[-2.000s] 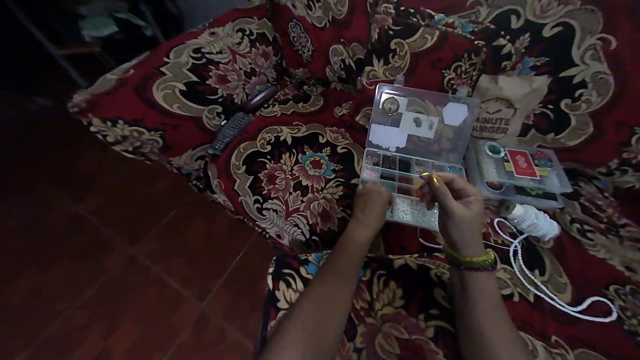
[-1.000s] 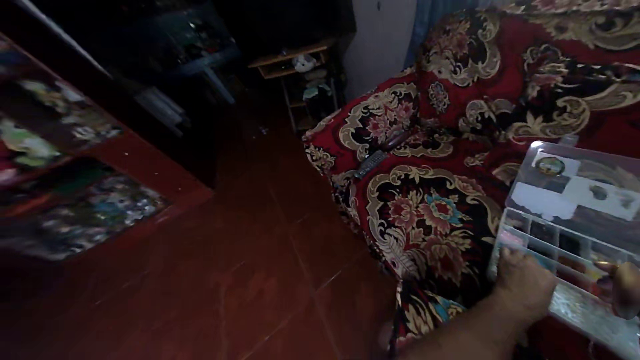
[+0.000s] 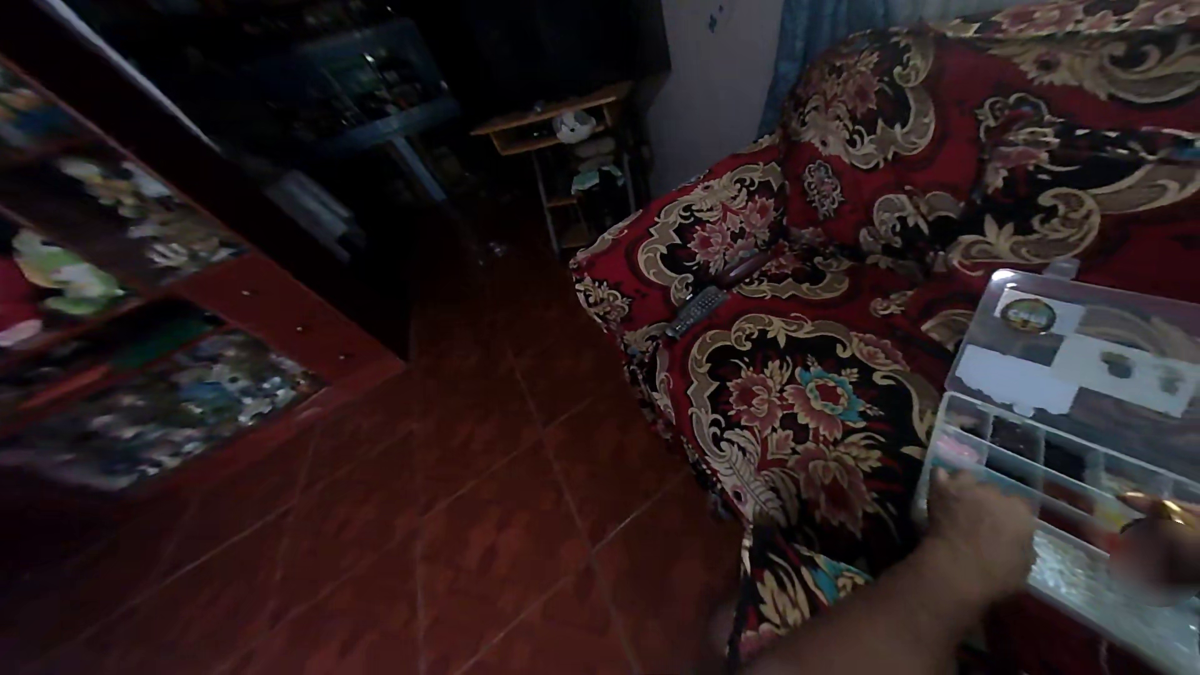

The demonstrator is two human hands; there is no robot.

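A clear plastic compartment box [image 3: 949,412] stands with its lid up on the sofa at the right edge. Its compartments hold small craft pieces, pink ones [image 3: 958,450] at the near left and clear or white ones [image 3: 1078,567] along the front. My left hand [image 3: 984,530] is at the box's left side, fingertips over the compartments; whether it holds anything is hidden. My right hand [image 3: 1158,548], blurred and cut by the frame's right edge, is above the right-hand compartments with something gold-coloured at its fingers. White labels and a round tin-like piece [image 3: 1028,316] show at the raised lid.
A remote control [image 3: 697,311] and a dark elongated object [image 3: 742,269] lie on the patterned sofa [image 3: 825,422]. Red tiled floor [image 3: 469,525] spreads to its left. Shelves with figurines [image 3: 319,384] stand at the far left, and a small wooden stand [image 3: 553,136] is at the back.
The view has swung far to the left. The paper bag, the second box and the white cord seen earlier are out of frame. Both hands remain at the open compartment box.
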